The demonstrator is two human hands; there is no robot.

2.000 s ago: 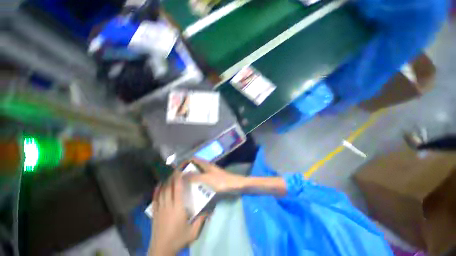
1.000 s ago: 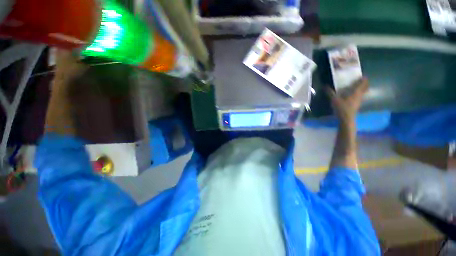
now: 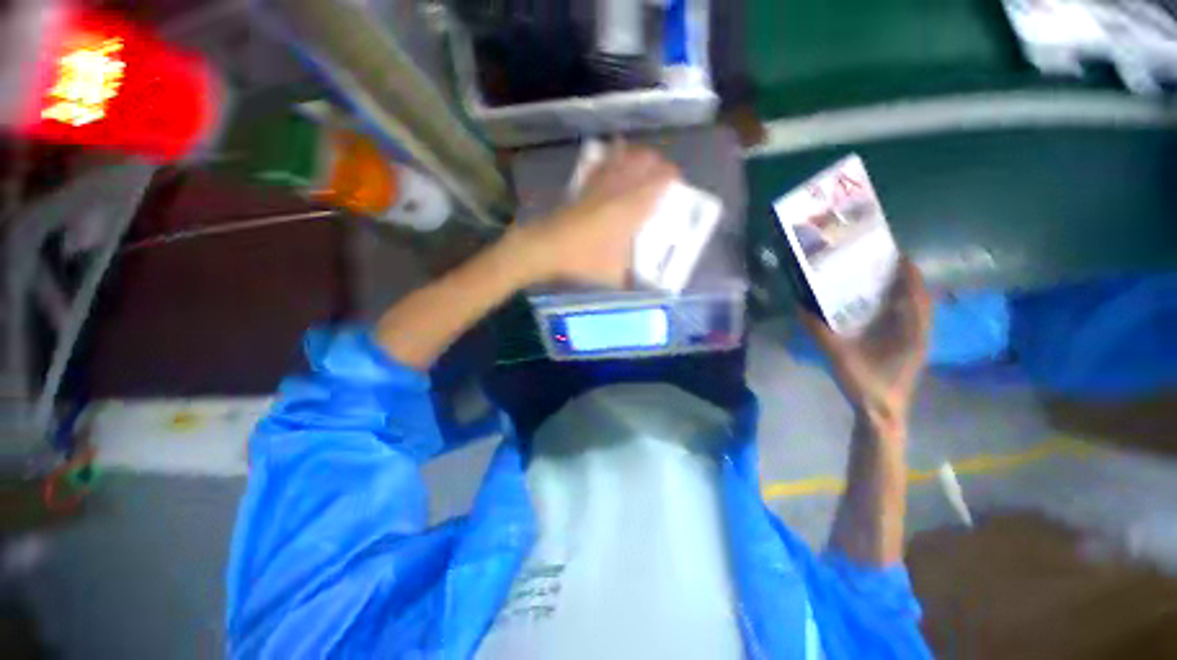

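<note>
My left hand [image 3: 587, 230] is over the plate of the bench scale [image 3: 542, 172] and grips a white product box [image 3: 676, 237], which is blurred and partly covered by the hand. My right hand [image 3: 880, 338] holds a second product box [image 3: 839, 245], photo and red mark facing up, at the near edge of the green conveyor belt [image 3: 994, 213]. The scale's display [image 3: 609, 330] is lit blue-white on the side toward me.
A white-edged tray [image 3: 594, 116] with dark items stands behind the scale. The signal tower light [image 3: 129, 90] glows red at the upper left. The brown conveyor [image 3: 245, 297] is on the left. White packs [image 3: 1097, 36] lie on the far green belt. A person's blue sleeve [image 3: 1097, 335] shows at right.
My left hand has come from the brown conveyor to the box on the scale. My right hand has lifted its box and brought it nearer the scale. The tower light has changed from green to red.
</note>
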